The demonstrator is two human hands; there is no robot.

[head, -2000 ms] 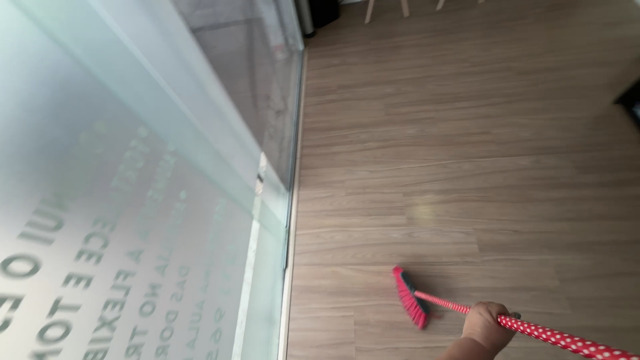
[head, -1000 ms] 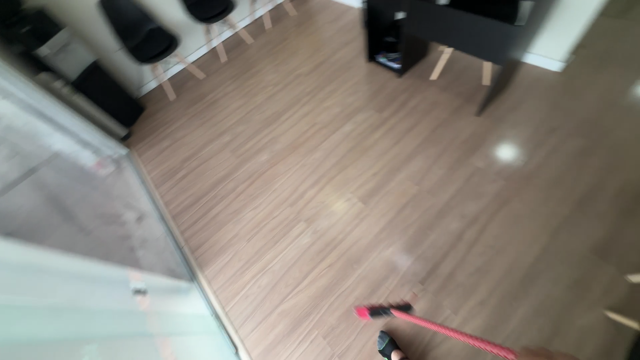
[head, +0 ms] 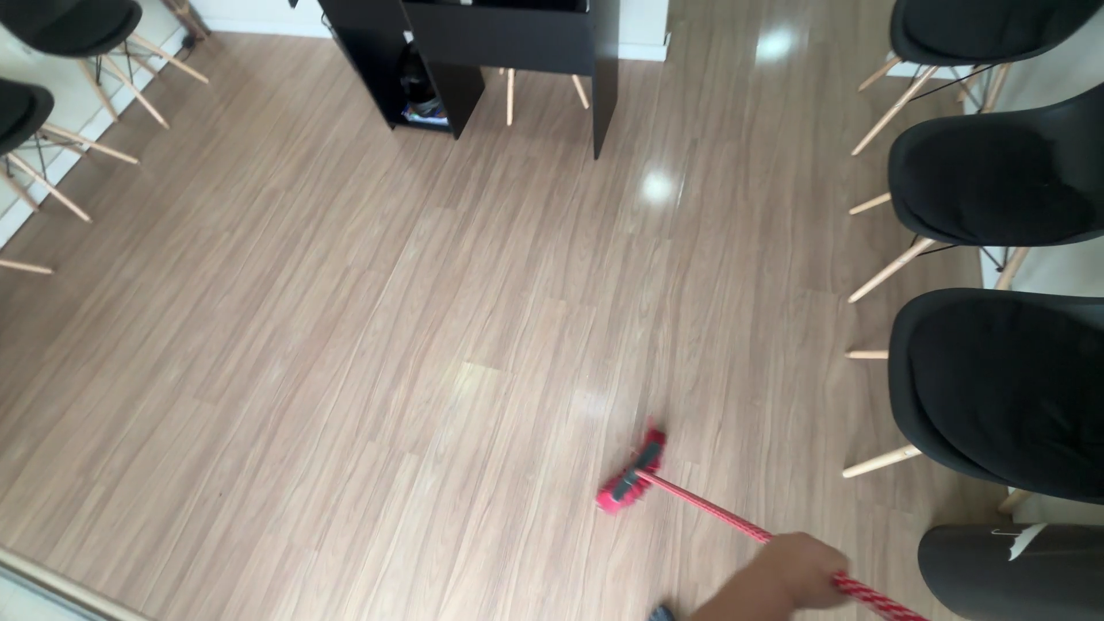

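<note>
A broom with a pink-red bristle head [head: 632, 473] and a dark block rests on the wood-look floor in the lower middle of the head view. Its red, white-patterned handle [head: 707, 507] slants down to the right. My left hand [head: 802, 569] is closed around this handle, its forearm coming up from the bottom edge. Past the hand, the handle runs out of the frame at the lower right. My right hand is out of view. The tip of a dark shoe [head: 662, 613] shows at the bottom edge.
Black chairs with wooden legs [head: 992, 177] line the right wall, above a dark rounded bin [head: 1018, 569]. More black chairs [head: 73, 26] stand at upper left. A black desk [head: 500, 39] is at the top. A door track [head: 60, 591] crosses the lower left corner.
The view has swung right, from the glass door to the desk and right-hand chairs. The broom head has turned relative to the view. The handle is still held.
</note>
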